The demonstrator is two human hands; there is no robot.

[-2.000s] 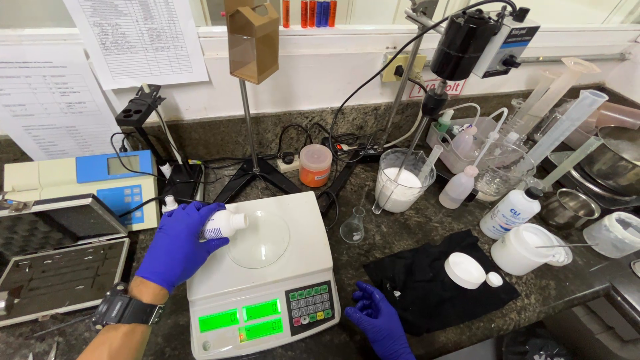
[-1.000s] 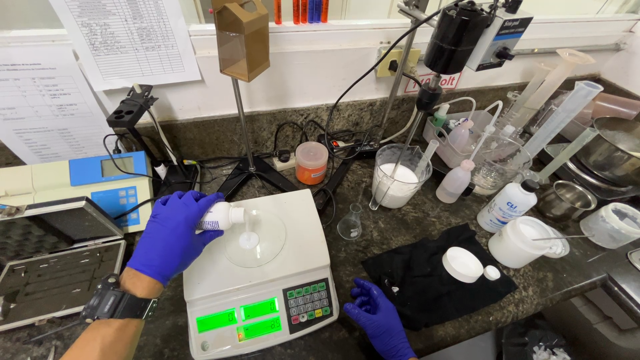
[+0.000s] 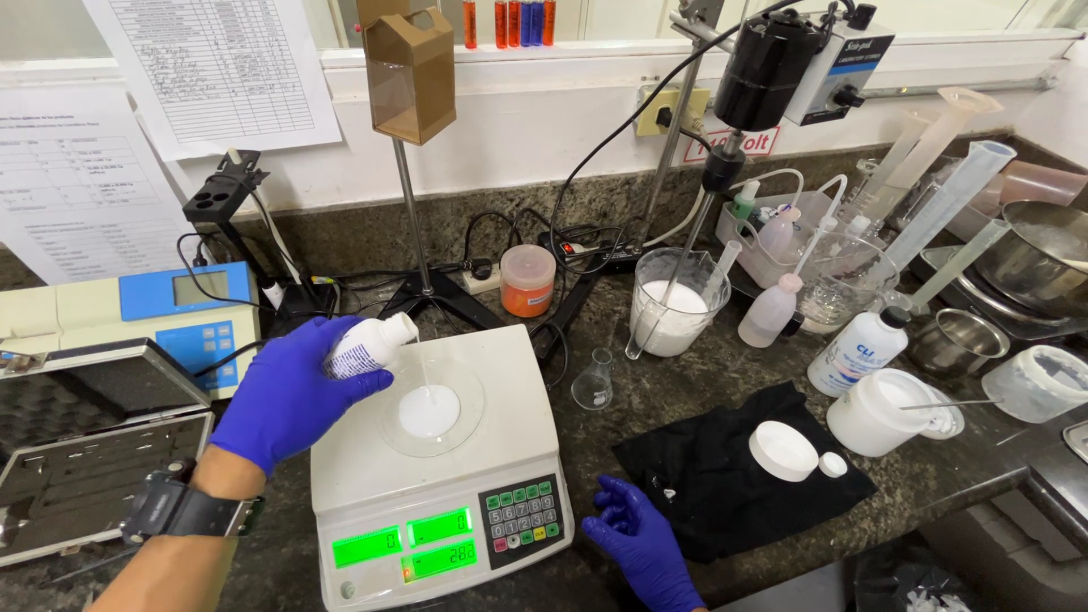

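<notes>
In a blue glove, my left hand (image 3: 297, 382) grips a white plastic bottle (image 3: 367, 347), tilted with its mouth to the right. A thin white stream runs from it into a white liquid pool (image 3: 429, 411) in a clear watch glass (image 3: 470, 408). That dish rests on the platform of a digital scale (image 3: 510, 382) with lit green displays. My right hand (image 3: 637, 535), also gloved, is low beside the scale with fingers spread and slightly curled, holding nothing. Near it, a black cloth (image 3: 705, 510) bears a large white lid (image 3: 784, 450) and a small white cap (image 3: 833, 464).
An Erlenmeyer flask (image 3: 593, 384) stands right of the scale. Behind it, an overhead stirrer's shaft reaches into a beaker of white liquid (image 3: 671, 319). An open white jar (image 3: 875, 416) and a labelled bottle (image 3: 857, 353) stand at right. An open case (image 3: 102, 476) lies at left.
The bottle in my left hand has tipped further over the dish. The white pool, absent two seconds ago and small one second ago, has grown wide. My right hand stays beside the scale.
</notes>
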